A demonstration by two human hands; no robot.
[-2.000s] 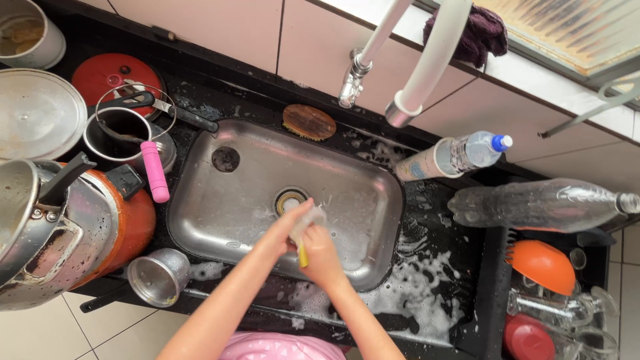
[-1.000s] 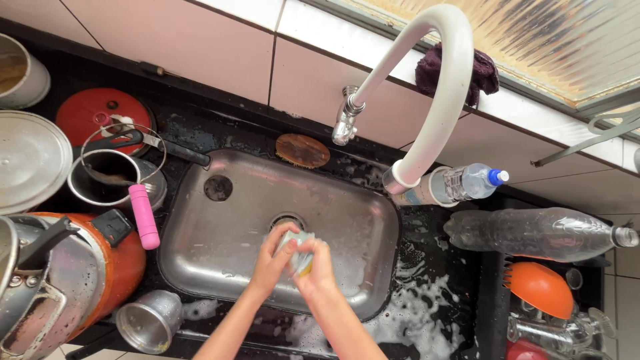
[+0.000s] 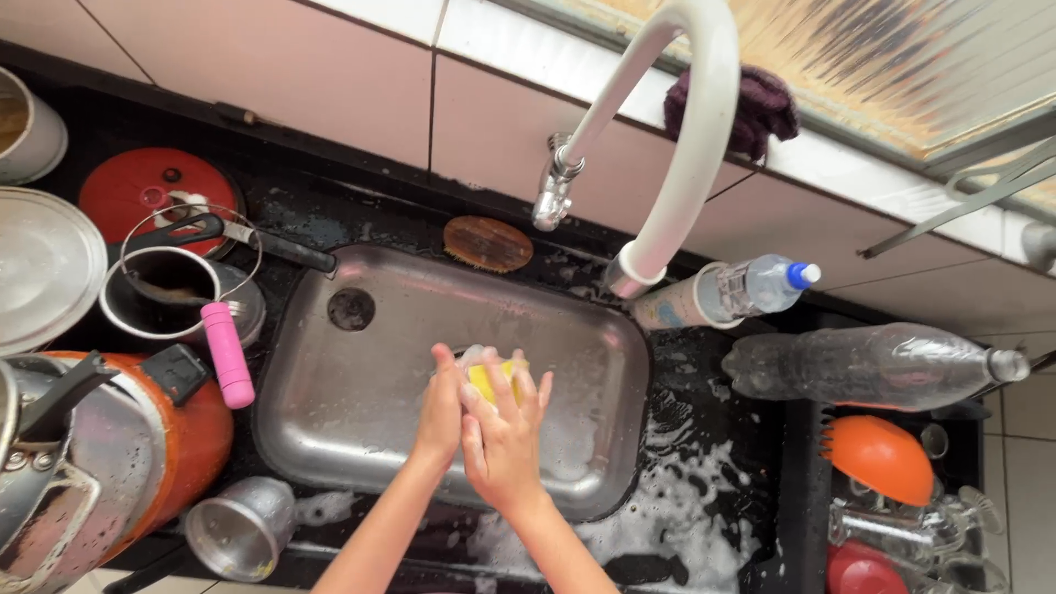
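Over the stainless steel sink basin (image 3: 371, 412), my left hand (image 3: 441, 412) and my right hand (image 3: 505, 437) are close together with a yellow sponge (image 3: 493, 381) between them. The right hand lies over the sponge with its fingers spread, and soap suds show on the fingers. My left palm is turned inward at the sponge's left side; whether its fingers grip anything is hard to see. Behind the hands the drain is mostly covered. The white curved faucet (image 3: 701, 124) stands beyond the basin, and a wooden scrub brush (image 3: 488, 243) lies at its back edge.
Left of the basin stand an orange pressure cooker (image 3: 194, 445), a metal pot (image 3: 161, 293), a red lid (image 3: 165, 194) and an aluminium cup (image 3: 241, 528). On the right are a large plastic bottle (image 3: 858, 365), a smaller bottle (image 3: 763, 285), suds on the counter and a dish rack (image 3: 800, 495) holding an orange bowl (image 3: 881, 458).
My hands, clasped around the sponge a second ago, have opened out more, with the right fingers now spread over it and more of its yellow side showing.
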